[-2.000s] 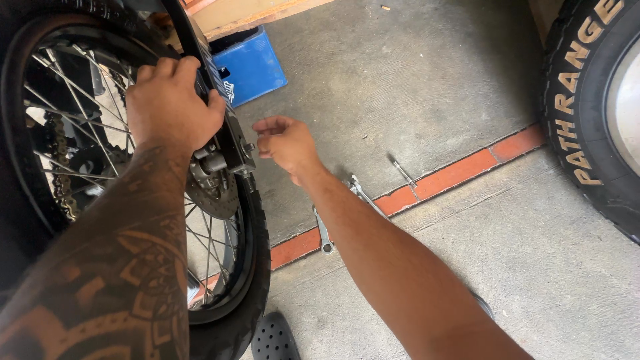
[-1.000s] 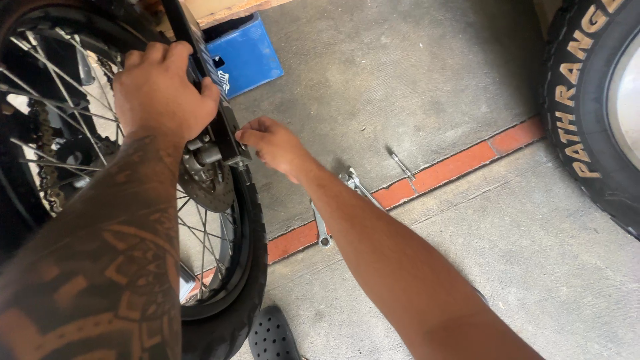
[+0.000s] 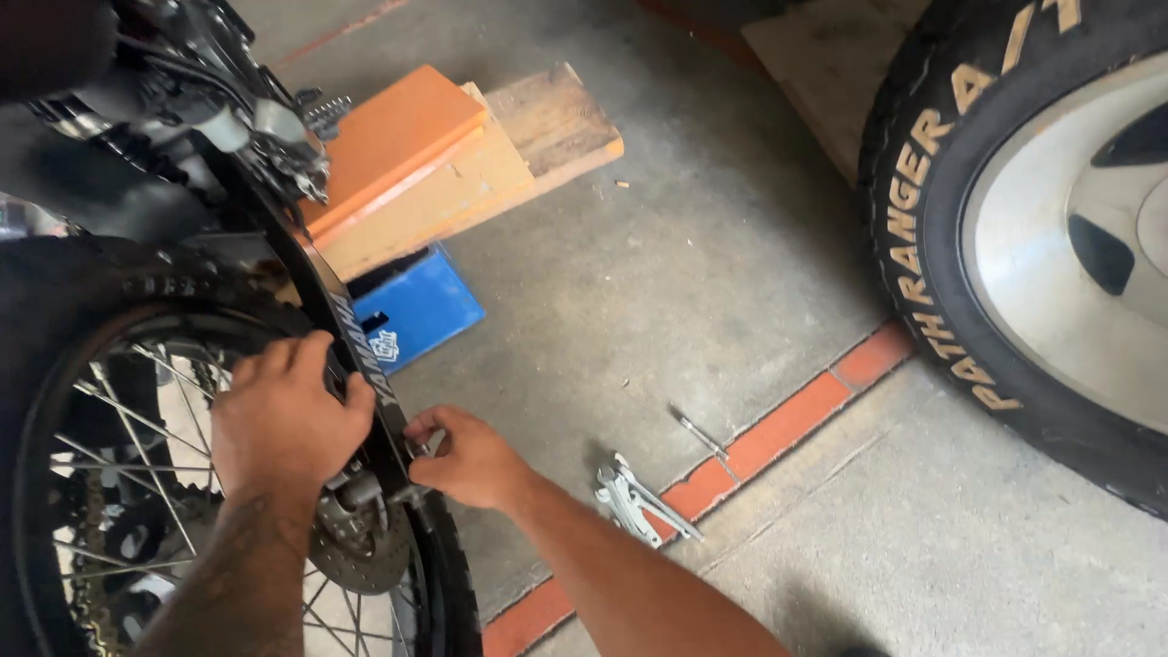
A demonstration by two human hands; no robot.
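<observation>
At the left stands a motorcycle's spoked rear wheel, beside a black swingarm that bears the maker's name Yamaha. My left hand rests over the wheel's edge and against the swingarm, its fingers pointing up the picture. My right hand is at the outer side of the swingarm's end, thumb and forefinger around a small metal part, likely a bolt or nut; its exact shape is hidden. Below the hands is a drilled brake disc. A chain shows at the wheel's far side.
Wrenches and a slim metal tool lie by a red brick strip in the concrete floor. Wooden boards, an orange block and a blue box are beside the swingarm. A large car tire stands at the right.
The view has shifted up the motorcycle, showing more of the boards and orange block. My right hand's fingers, apart from the swingarm's end two seconds ago, are now at it. My left hand stays on the wheel and swingarm.
</observation>
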